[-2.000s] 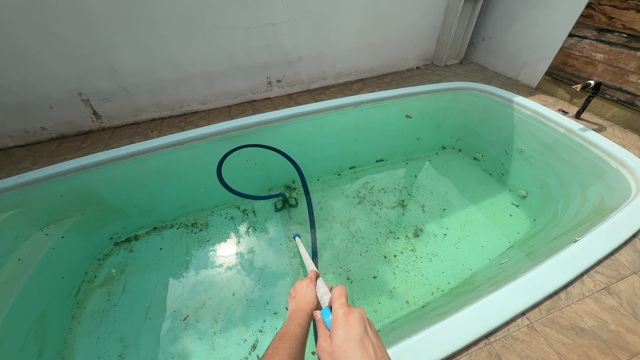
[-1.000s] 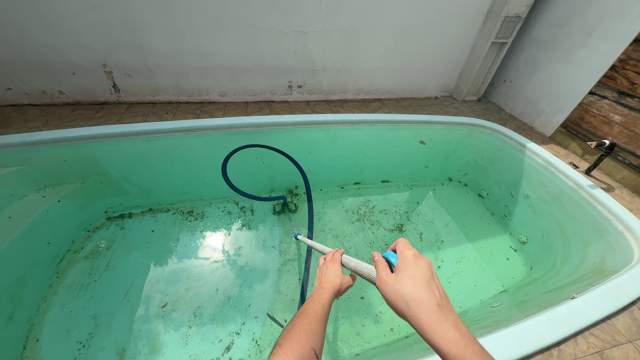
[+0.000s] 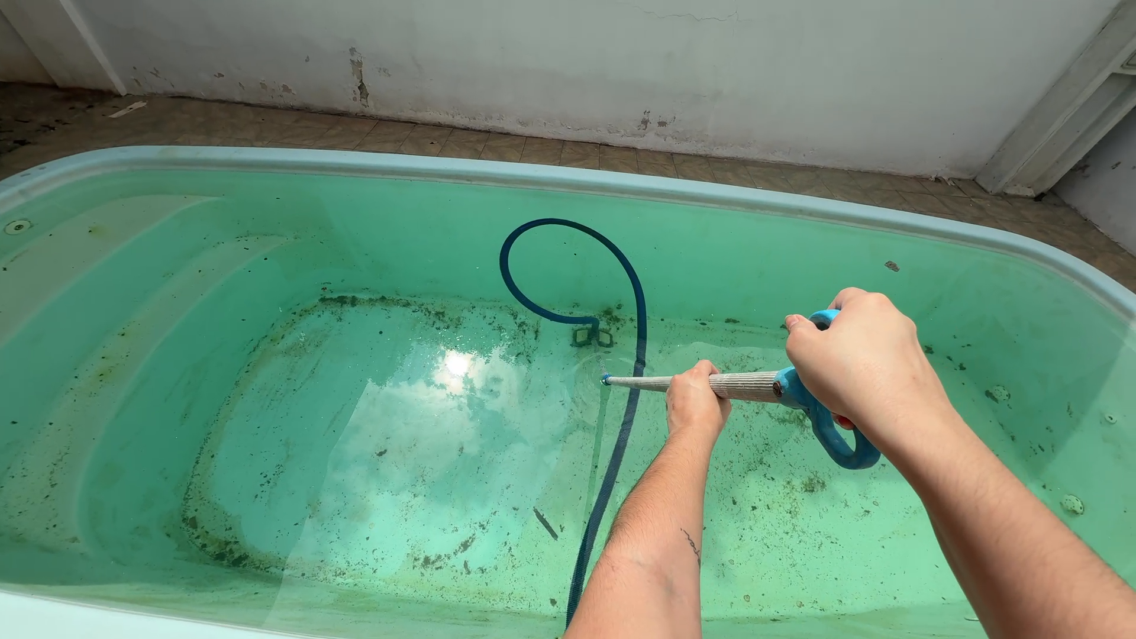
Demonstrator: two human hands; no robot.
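Note:
My left hand (image 3: 698, 401) is closed around the ribbed whitish shaft of a telescopic pole (image 3: 750, 386), which lies almost level over the water. At the pole's right end my right hand (image 3: 856, 359) grips its blue looped handle; a small blue tip is at the left end. A dark blue hose (image 3: 641, 302) loops through the pool and passes beneath the pole. It leads to a vacuum head (image 3: 592, 337) under water, much of it hard to make out. Dark debris is scattered over the pool floor around it.
The pale rim (image 3: 568, 173) of the pool runs across the back, with a strip of brown tiles (image 3: 497, 146) and a stained white wall (image 3: 532, 71) behind. Moulded steps (image 3: 115, 328) are at the left inside the pool. Sun and clouds reflect on the water.
The pole has swung from pointing away from me to lying nearly level across the view, my right hand moving out to the right with its handle. The view has turned left.

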